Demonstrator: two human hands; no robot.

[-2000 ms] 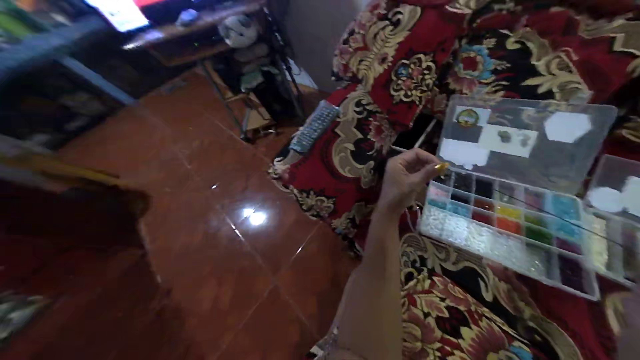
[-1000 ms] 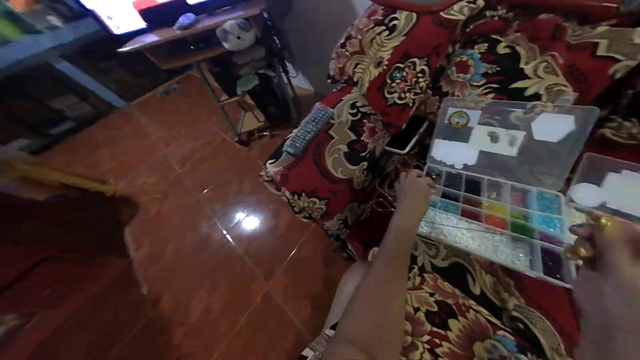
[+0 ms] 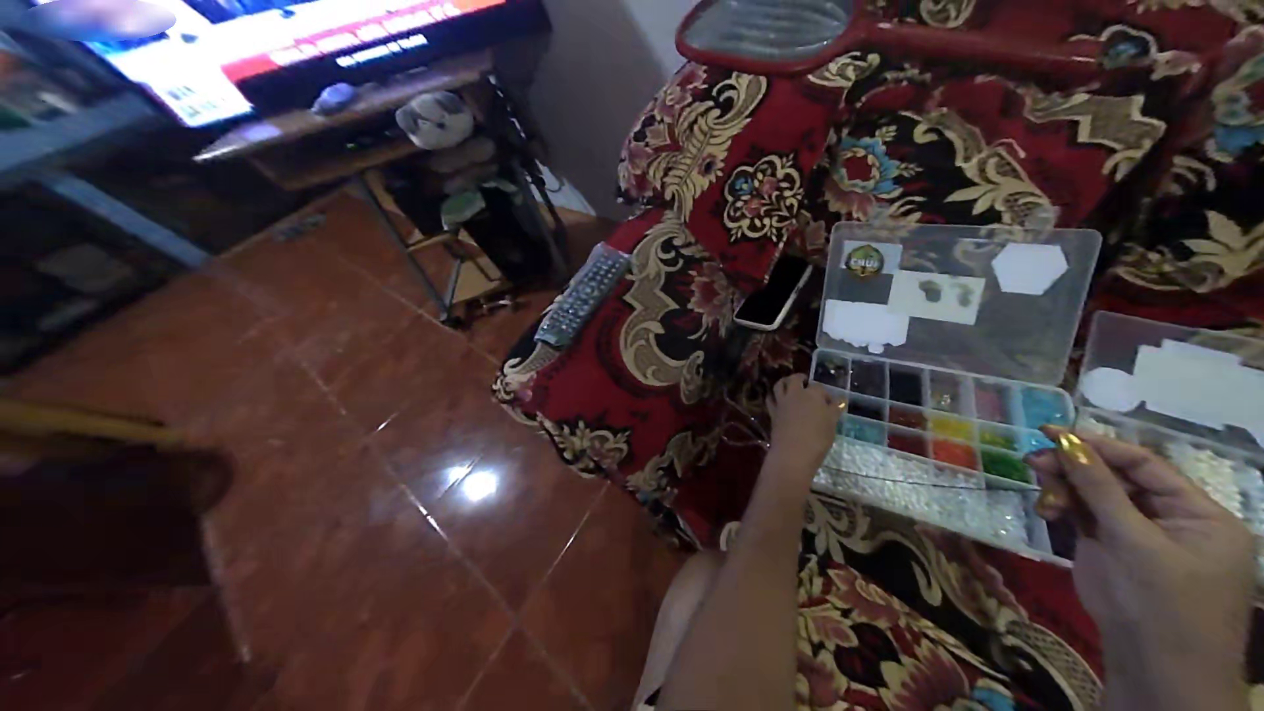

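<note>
A clear plastic bead box (image 3: 948, 304) lies open on the patterned sofa, its compartments filled with beads of several colours. Over its left edge, my left hand (image 3: 805, 420) has its fingers curled beside a thin dark cord (image 3: 918, 478); whether they grip it is hidden. The cord stretches across the box to my right hand (image 3: 1136, 504), whose thumb and forefinger pinch its end above the right side. Gold-coloured nails show on my right hand. Some thin loops of cord (image 3: 746, 425) lie just left of my left hand.
A second clear box (image 3: 1170, 375) with pale beads stands open at the right. A smartphone (image 3: 775, 293) and a remote control in a plastic cover (image 3: 583, 294) lie on the sofa. Beyond are a wooden stand (image 3: 336, 163) with a soft toy (image 3: 434, 120) and a lit screen (image 3: 296, 49).
My right hand, not plainly visible two seconds ago, has come in at the right and moved nearer the box. My left hand has lowered to the box's left edge. The smartphone has come into fuller view.
</note>
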